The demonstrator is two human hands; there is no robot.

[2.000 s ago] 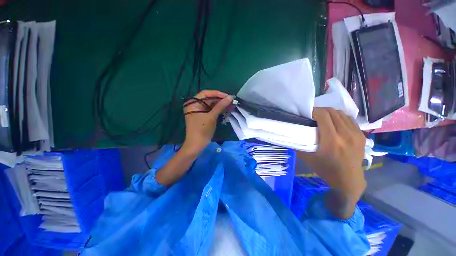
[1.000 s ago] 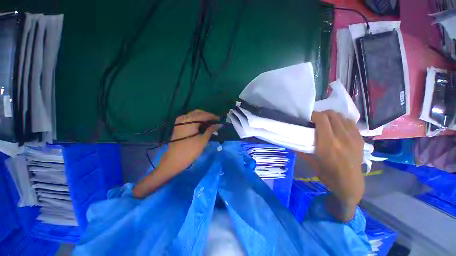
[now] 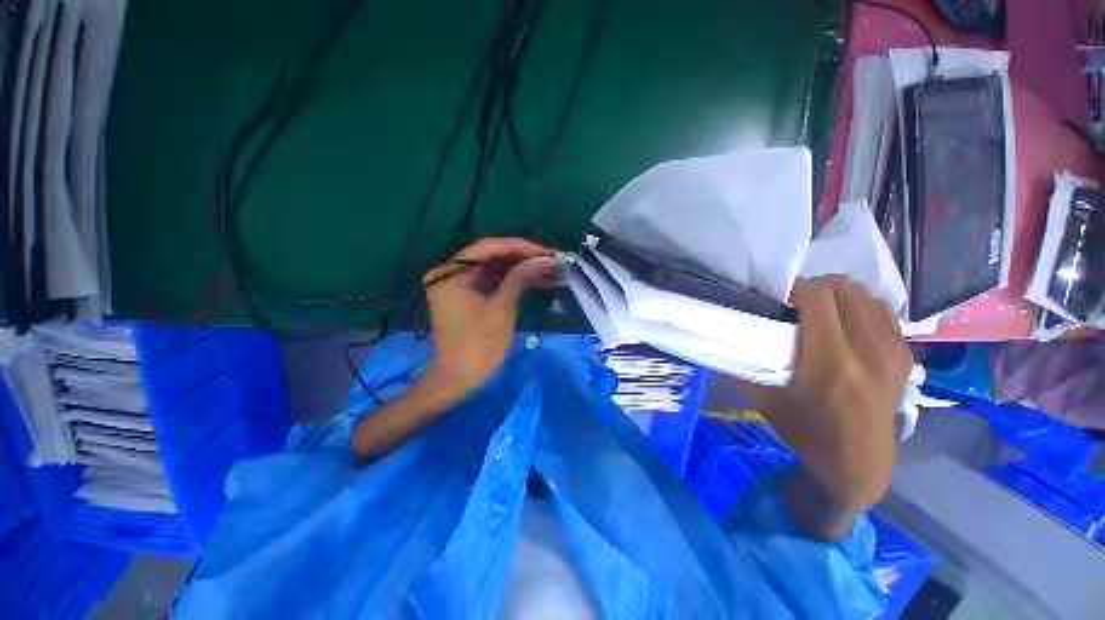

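Note:
My right hand (image 3: pixel 842 369) grips a stack of dark tablets (image 3: pixel 709 288) interleaved with white foam sheets (image 3: pixel 715 339), held tilted above the bench's front edge. One white sheet (image 3: pixel 727 212) stands curled up above the stack. My left hand (image 3: pixel 479 303) pinches a black cable's plug (image 3: pixel 565 259) in its fingertips at the left edge of the stack. Whether the plug sits in a tablet cannot be told. More thin black cables (image 3: pixel 491 115) hang down over the green mat (image 3: pixel 303 158).
At the right, a tablet (image 3: pixel 957 194) lies on white sheets on the red surface, with another tablet (image 3: pixel 1074 248) beyond. White sheets and dark tablets (image 3: pixel 55 158) stand at the far left. Blue crates (image 3: pixel 218 424) with white sheets (image 3: pixel 115 424) are below the bench.
My left hand first drew down and left from the stack with the cable, then came back up to its edge. The stack sits slightly further right in view.

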